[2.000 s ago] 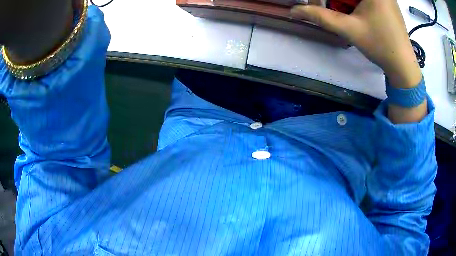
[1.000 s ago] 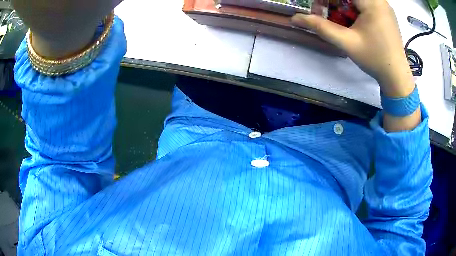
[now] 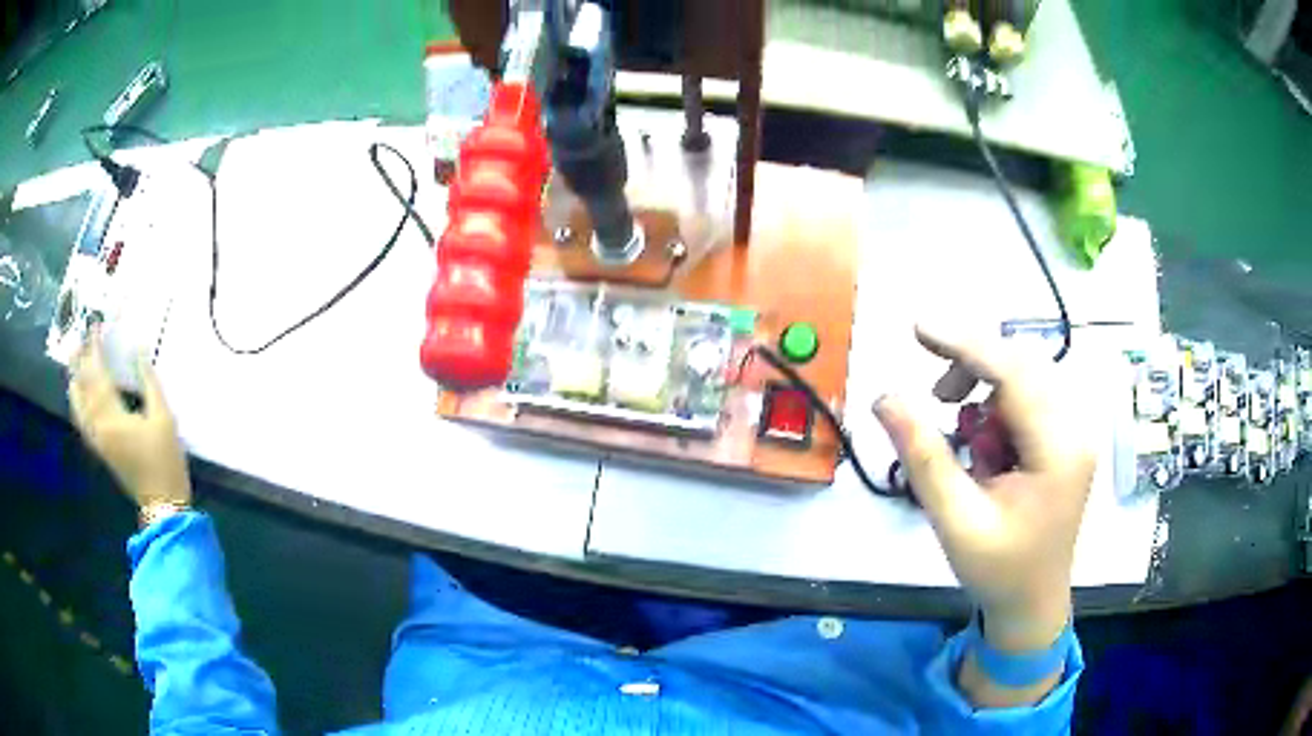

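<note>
The power supply board (image 3: 626, 360) sits under the clear plate of the test fixture (image 3: 813, 237). The thick red toggle handle (image 3: 486, 245) points down toward me, over the board's left end. My left hand (image 3: 133, 431) is at the near end of the long white switched box (image 3: 87, 266) at far left; its fingertips blur into the pale box. My right hand (image 3: 1014, 482) is right of the fixture, thumb and index finger apart, around a dark red handle (image 3: 984, 437), likely the screwdriver. Whether it grips this is unclear.
The green button (image 3: 799, 341) and red rocker switch (image 3: 787, 414) are on the fixture's right side. Black cable (image 3: 1025, 216) runs from the brass-coloured terminals. A row of boards (image 3: 1216, 410) stands at far right. A thin black lead loops left of the fixture.
The view has shifted up and shows the whole fixture. My right hand has left the fixture's right front and is over the bench beside it. My left hand now shows fully at the white box.
</note>
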